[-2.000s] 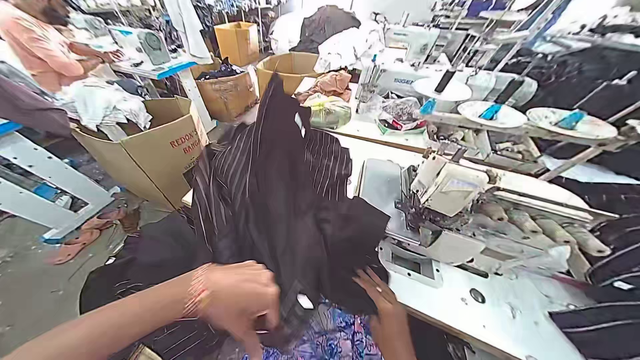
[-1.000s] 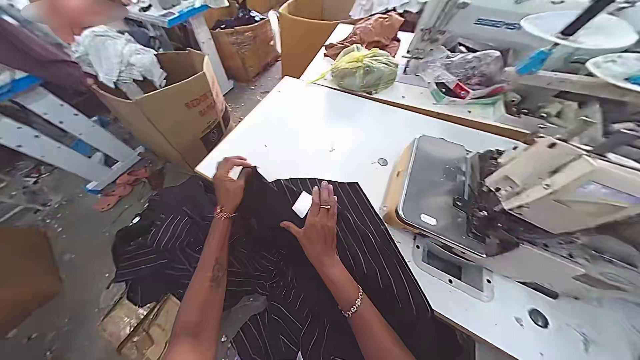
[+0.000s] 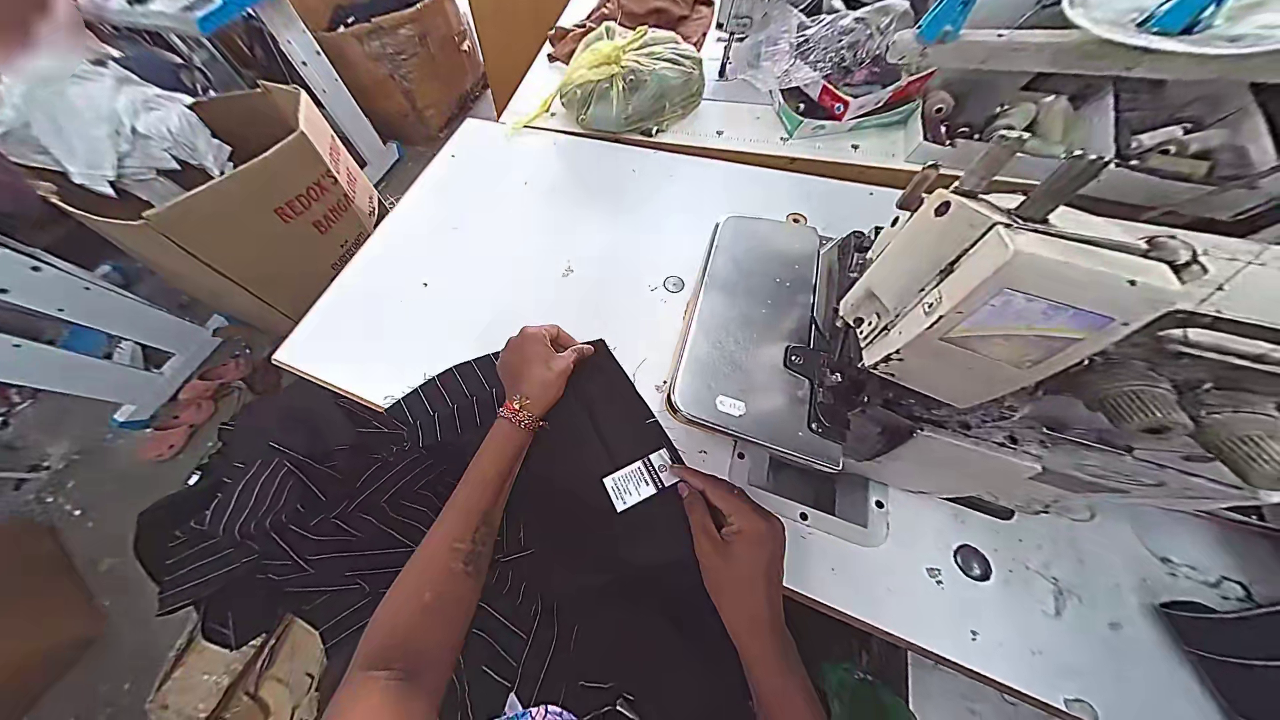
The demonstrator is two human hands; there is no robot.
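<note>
Black fabric with white pinstripes (image 3: 300,500) drapes over the front edge of the white sewing table (image 3: 450,260) and hangs down at the left. My left hand (image 3: 540,370) pinches the upper edge of its plain black part near a corner. Lower on the right edge, my right hand (image 3: 728,520) holds the cloth between thumb and fingers, beside a white care label (image 3: 640,480) that bears print. To the right of both hands stands an industrial sewing machine (image 3: 1020,300) with a smooth metal plate (image 3: 750,330).
An open cardboard box (image 3: 260,210) of white cloth stands at the left, near a blue-and-white metal stand (image 3: 100,330). Behind the table lie a yellow plastic bag (image 3: 635,80) and thread cones (image 3: 1010,120). Pink sandals (image 3: 185,415) are on the floor.
The dark garment, bunched up two seconds ago, now lies flatter over the table edge. My right hand, laid flat beside the label one second ago, now grips the fabric's right edge.
</note>
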